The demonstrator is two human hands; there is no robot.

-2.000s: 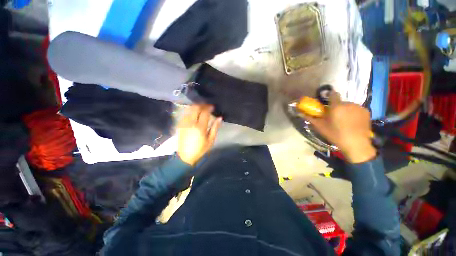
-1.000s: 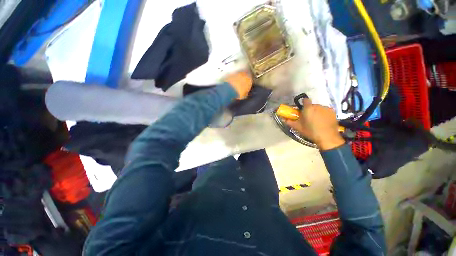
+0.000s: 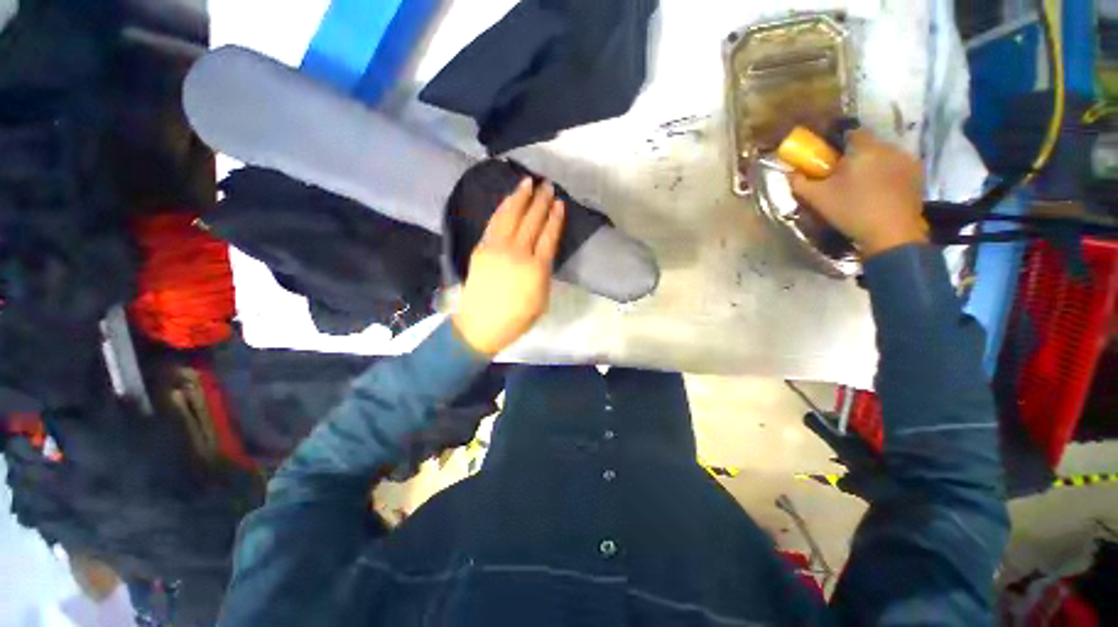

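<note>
A small black garment piece (image 3: 482, 196) is around the grey sleeve board (image 3: 331, 141) near its right end; the rounded tip sticks out beyond it. My left hand (image 3: 513, 267) lies flat on the piece, fingers together and pointing away from me. My right hand (image 3: 868, 194) grips the yellow-orange handle of the steam iron (image 3: 780, 196). The iron is at the near edge of the metal iron rest (image 3: 791, 86), partly over it; my hand hides part of the iron.
Black pieces lie beyond the board (image 3: 539, 67) and on its near left side (image 3: 325, 251). A blue support bar (image 3: 374, 47) runs away from the board. A red-orange bundle (image 3: 184, 282) is at left. Dark hoses trail right from the iron, near a red crate (image 3: 1069, 337).
The black piece now sits around the board, with the tip showing. My left hand has moved back from the board's far side onto the piece. The iron has moved from the table to the rest.
</note>
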